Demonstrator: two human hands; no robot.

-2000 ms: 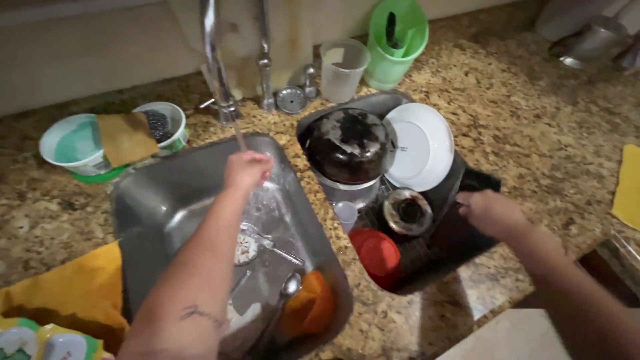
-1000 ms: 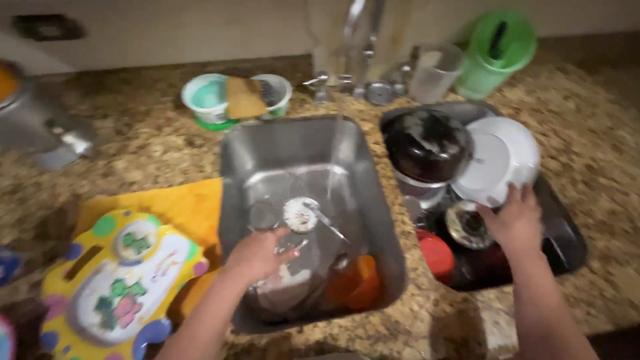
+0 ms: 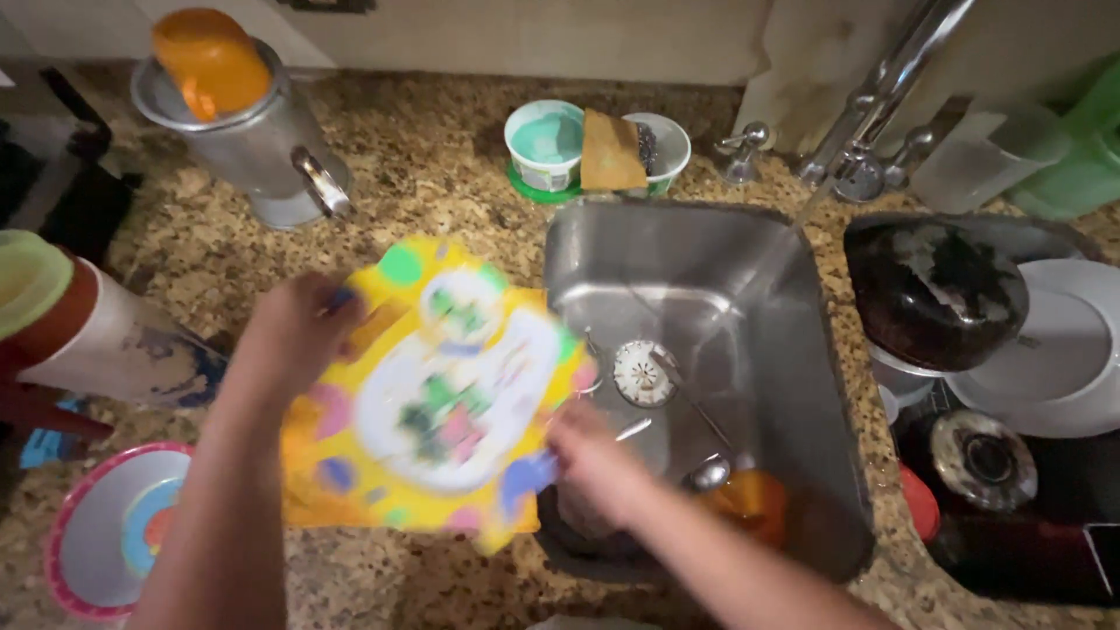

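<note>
A yellow children's divided plate (image 3: 455, 394) with coloured spots, blurred by motion, is held between my two hands above an orange cloth (image 3: 306, 499). My left hand (image 3: 306, 324) grips its upper left edge, and my right hand (image 3: 595, 455) grips its right edge beside the sink. In the left basin of the metal sink (image 3: 691, 236) lie a white drain strainer (image 3: 645, 374), a spoon (image 3: 709, 472) and an orange item (image 3: 757, 503). Water runs from the faucet (image 3: 884, 87) into this basin.
Tubs (image 3: 547, 144) with a sponge (image 3: 612, 149) stand behind the sink. A metal pitcher (image 3: 254, 140) holding an orange cup is at the back left, a pink-rimmed bowl (image 3: 79, 525) at the front left. The right basin holds a dark pot (image 3: 936, 293) and a white plate (image 3: 1067, 350).
The view has swung left. My left hand has left the sink basin and my right hand the white plate in the right basin; both now hold the yellow plate, which lay on the cloth one second ago.
</note>
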